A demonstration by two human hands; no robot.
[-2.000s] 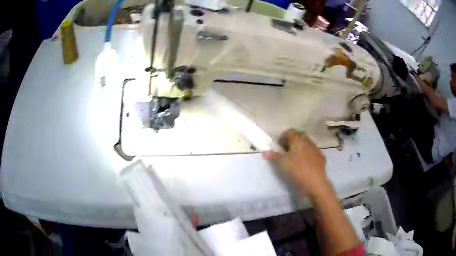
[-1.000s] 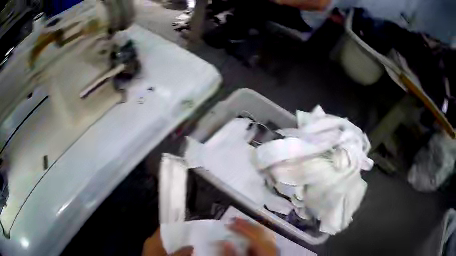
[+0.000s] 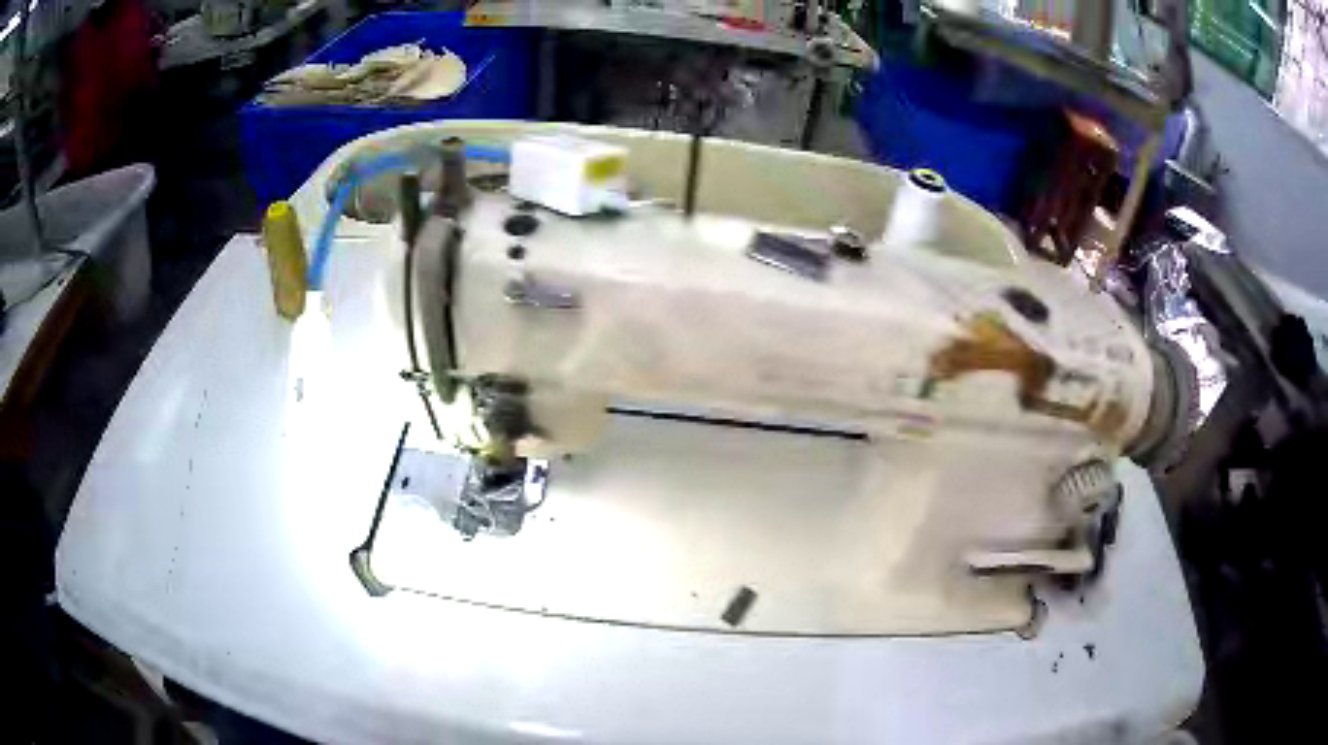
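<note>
The cream sewing machine [image 3: 728,328] stands on the white table [image 3: 219,582], with a brown worn patch toward its right end. The needle and presser foot [image 3: 498,495] are under the head's left end, in bright lamp light; no fabric strip can be made out there. An olive-gold thread cone [image 3: 287,262] with a yellow tip stands at the table's back left. A small white thread spool [image 3: 916,211] stands on the machine head. A small dark rectangle [image 3: 740,606] lies on the bed's front edge. Neither of my hands is in view.
A cream trough [image 3: 830,163] runs behind the machine. A blue bin [image 3: 372,124] with pale pieces is at the back left. Another blue bin [image 3: 939,131] is behind. The grey handwheel [image 3: 1170,400] is at the right end. A pale container [image 3: 124,240] stands at far left.
The view has swung from the strip bin on the right back to the machine. My hands and the white strips they handled are now out of the picture.
</note>
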